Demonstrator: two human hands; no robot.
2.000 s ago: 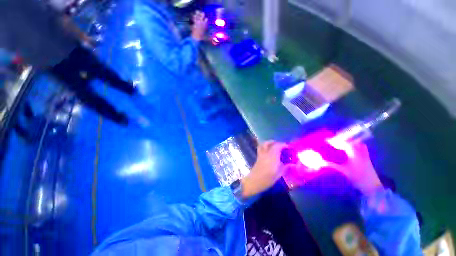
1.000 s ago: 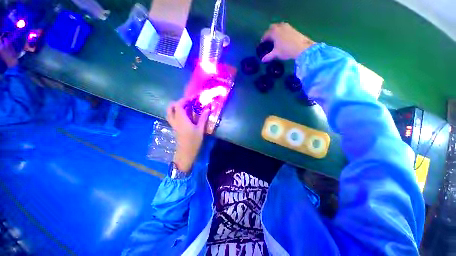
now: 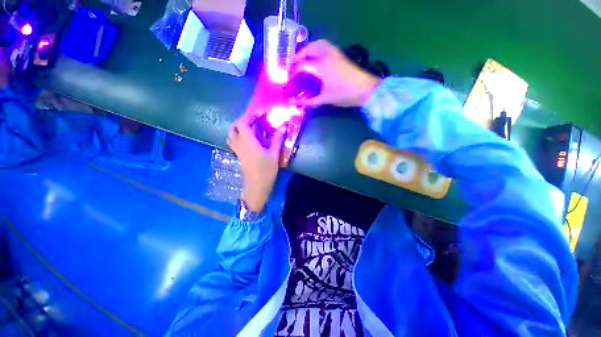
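Note:
My right hand [image 3: 333,74] holds a round black unit [image 3: 305,86] at the right side of the glow under the silver UV lamp [image 3: 279,45]. My left hand [image 3: 256,153] is at the lower left of the glow, its fingers around a dark round unit [image 3: 265,129] over the orange-red base plate [image 3: 288,150]. The glare hides most of the plate and the fingertip contact. The yellow three-position jig [image 3: 402,168] lies to the right with its pale seats showing.
An open white carton [image 3: 217,41] stands left of the lamp. More black units [image 3: 358,55] are partly hidden behind my right hand. A cardboard piece [image 3: 495,90] and a dark controller box [image 3: 559,155] lie right. A blister tray [image 3: 225,174] is by the bench edge.
My right hand has moved left from the group of black units to the lamp, carrying one unit. My left hand stays by the plate. The view has shifted slightly.

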